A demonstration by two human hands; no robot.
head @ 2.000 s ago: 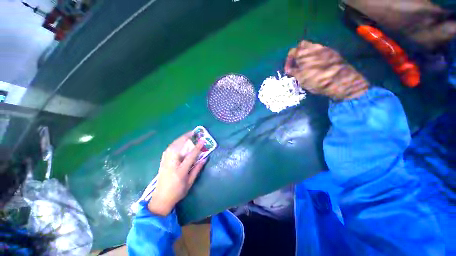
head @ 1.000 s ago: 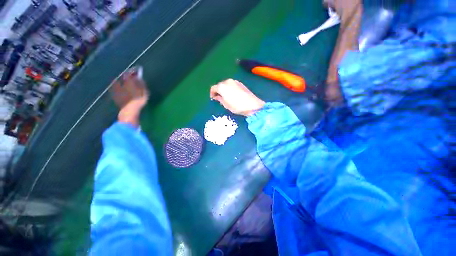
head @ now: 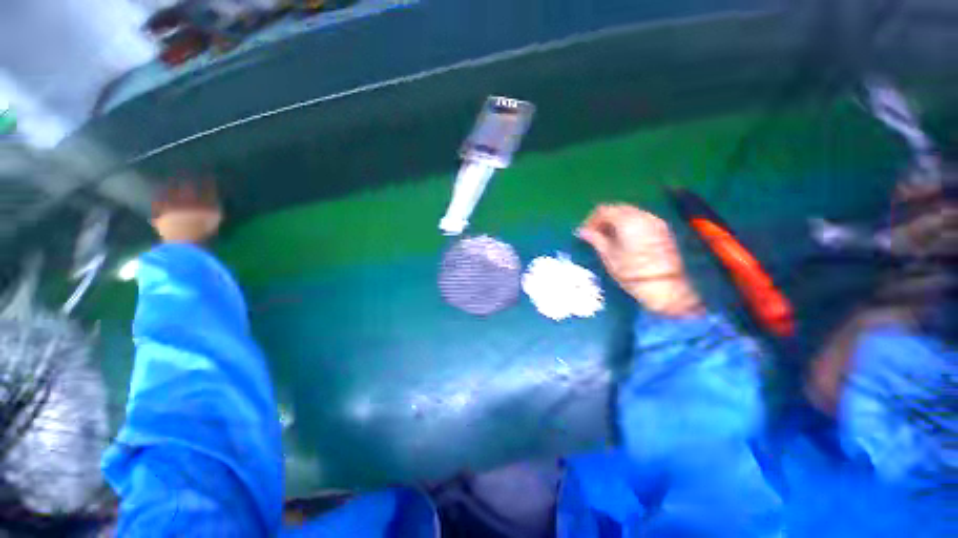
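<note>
A device housing (head: pixel 498 131) with white cables (head: pixel 466 198) trailing towards me lies on the belt, touched by neither hand. The round dimpled dish (head: pixel 479 275) sits just below the cable ends, and the pile of small white parts (head: pixel 563 287) is right beside it. My right hand (head: pixel 634 252) hovers right of the pile, fingertips pinched together; whether a small part is between them is hidden. My left hand (head: pixel 188 213) is far to the left at the belt, blurred; its fingers and anything in them cannot be made out.
An orange-handled tool (head: pixel 744 271) lies right of my right hand. Another person's blue sleeve (head: pixel 898 378) and blurred hand are at the right edge, near white cables. A crumpled clear plastic bag (head: pixel 50 394) is at the left edge. Blurred items stand beyond the belt, upper left.
My left hand has left the housing it held two seconds ago and moved far left. A housing with cables now lies on the belt. My right hand remains pinched near the pile; the view has turned.
</note>
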